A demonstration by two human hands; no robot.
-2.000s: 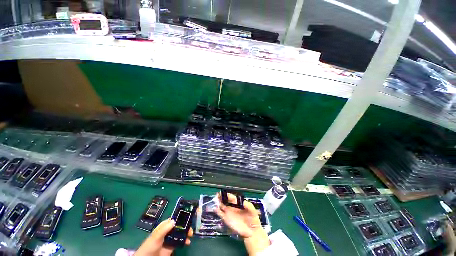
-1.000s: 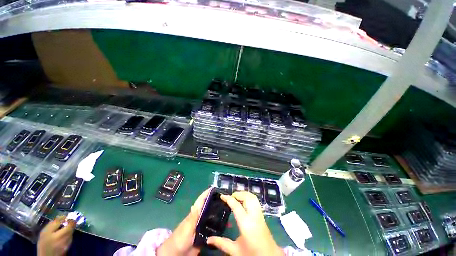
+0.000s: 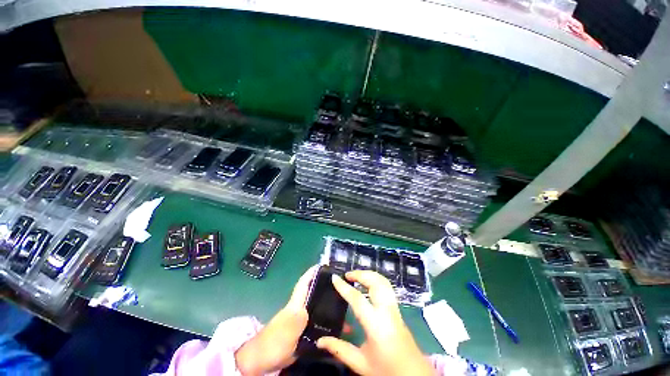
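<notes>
My left hand point(image 3: 283, 330) holds a black mobile phone point(image 3: 323, 307) upright by its left side, low in the centre. My right hand point(image 3: 382, 323) is on the phone's right side, fingertips on its front near the top and lower down. The lower end of the phone is dark and partly hidden. Behind the hands lies a small clear-white parts tray point(image 3: 417, 295) with a row of black parts, partly covered by my right hand. A white bottle point(image 3: 444, 254) stands at its right. A crumpled white cloth point(image 3: 445, 326) lies right of my right hand.
Several phones point(image 3: 262, 253) lie on the green mat at left. Clear phone trays point(image 3: 275, 198) are at left and back left. A tall tray stack point(image 3: 397, 192) stands at back centre. A blue pen point(image 3: 494, 312) and right-hand trays point(image 3: 547, 270) lie right, beside a slanting post point(image 3: 573, 165).
The small black part held earlier above the tray is no longer seen separately; both hands are now on the phone. Another person's hand at lower left has gone out of view. The view has tilted down.
</notes>
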